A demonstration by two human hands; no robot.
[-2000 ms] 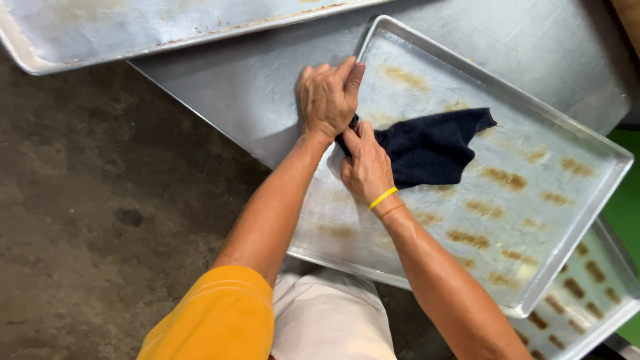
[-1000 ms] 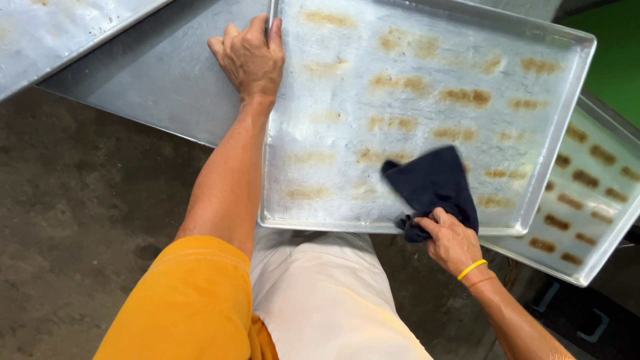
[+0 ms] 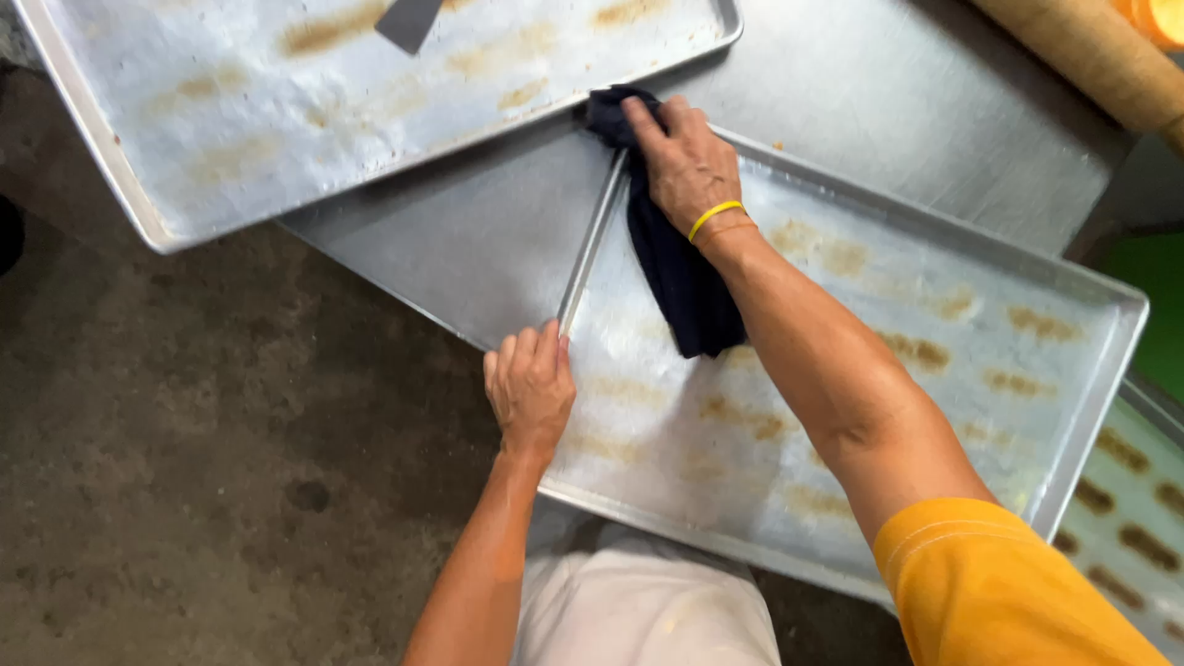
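Observation:
A metal baking tray [image 3: 925, 268] with brown baked-on marks lies at an angle before me, partly over a steel table. My left hand [image 3: 532, 393] grips the tray's left rim, fingers curled over the edge. At the tray's far left corner, my right hand [image 3: 689, 166], with a yellow band at the wrist, presses a dark navy cloth [image 3: 684, 287] against the rim. The cloth is bunched under the fingers, and its loose end hangs down across the tray's surface. My right forearm covers part of the tray.
A second marked tray [image 3: 370, 120] lies at the upper left, a flat metal scraper blade [image 3: 410, 23] on it. The steel table [image 3: 462, 231] shows between the trays. A cardboard-coloured roll [image 3: 1091, 55] is at the upper right. Another browned tray [image 3: 1124, 518] sits lower right, and concrete floor [image 3: 231, 416] lies left.
My right hand has moved with the cloth from the tray's near edge to its far left corner. My left hand has shifted down the left rim, toward me.

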